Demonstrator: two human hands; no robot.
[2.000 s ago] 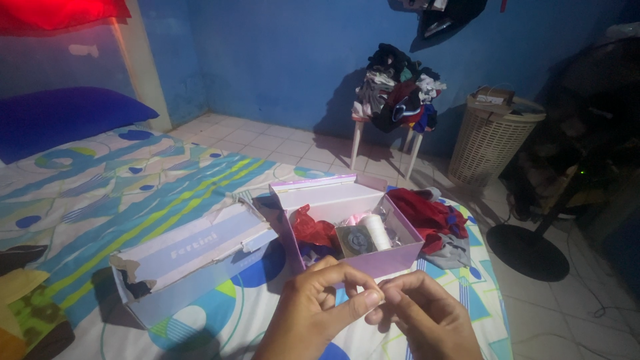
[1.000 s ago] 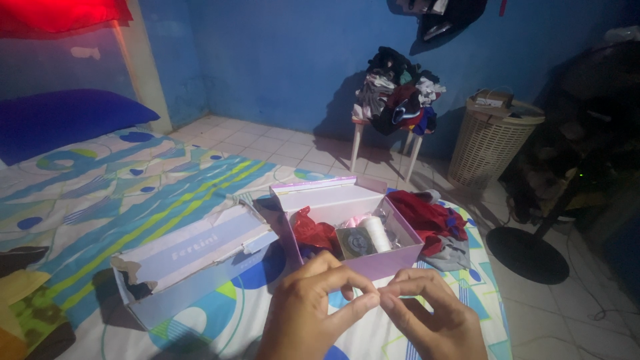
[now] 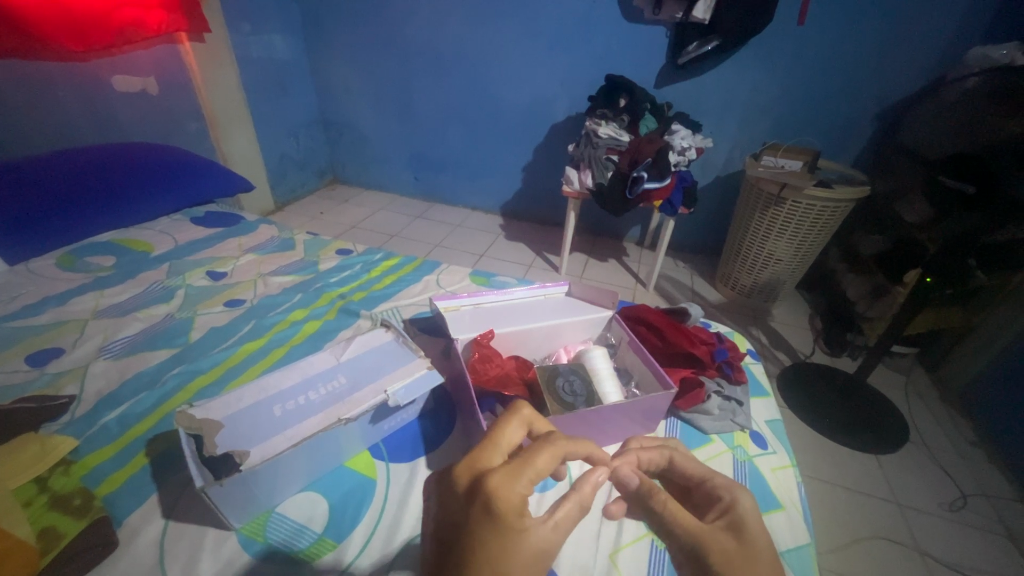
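My left hand point(image 3: 520, 488) and my right hand point(image 3: 688, 504) meet at the fingertips above the bed, just in front of an open purple-and-white cardboard box point(image 3: 560, 428). Thumb and index finger are pinched on each hand; anything between them is too small to make out. Inside the box lie a white thread spool point(image 3: 602, 374), a small square item with a dark disc point(image 3: 566, 386), a red plastic bag point(image 3: 500, 364) and something pink. A torn, pale blue cardboard box point(image 3: 304, 432) lies left of my hands, with lettering on its lid.
Red and grey cloth point(image 3: 680, 344) lies right of the open box. Beyond the bed point(image 3: 320, 280) stand a stool point(image 3: 570, 232) heaped with clothes, a wicker-style basket point(image 3: 772, 232) and a round black stand base point(image 3: 844, 406). A blue pillow point(image 3: 120, 192) rests at the far left.
My hands stay in front of the open box with their fingertips close together; the fingers have shifted slightly. The boxes have not moved.
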